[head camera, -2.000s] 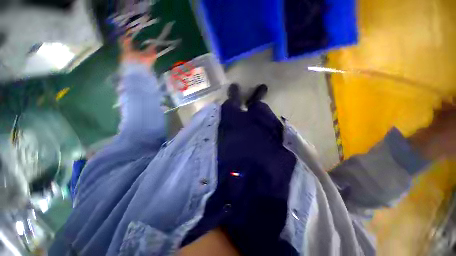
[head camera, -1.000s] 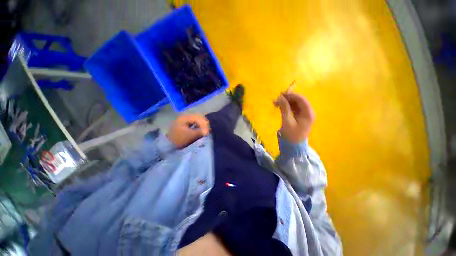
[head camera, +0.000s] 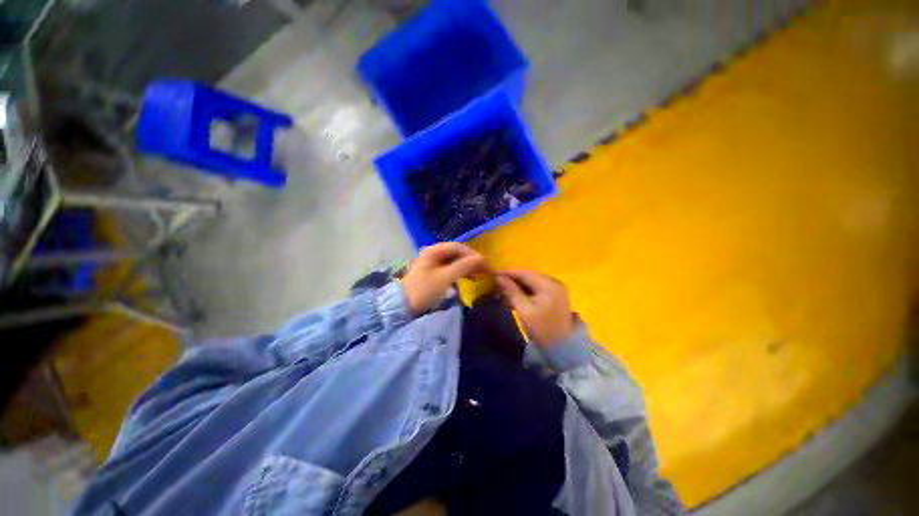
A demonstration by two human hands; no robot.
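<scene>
My left hand (head camera: 439, 276) and my right hand (head camera: 539, 305) are close together in front of my lap, just below the filled blue bin. The thumb and fingers of each hand are bent together, and the fingertips point at each other with a small gap or blur between them. The picture is too blurred to tell whether a small wire or terminal piece is between the fingertips.
A blue bin (head camera: 391, 185) holding many dark parts stands on the floor beyond my hands. Another blue bin (head camera: 443, 62) is behind it. A blue plastic stool (head camera: 173, 119) and a metal frame (head camera: 131, 202) are to the left. A yellow floor lane (head camera: 726, 262) is at right.
My hands have come together from apart; the right hand, which held up a thin small piece, has moved left and down. The view has swung, and the green bench with cables has left the picture.
</scene>
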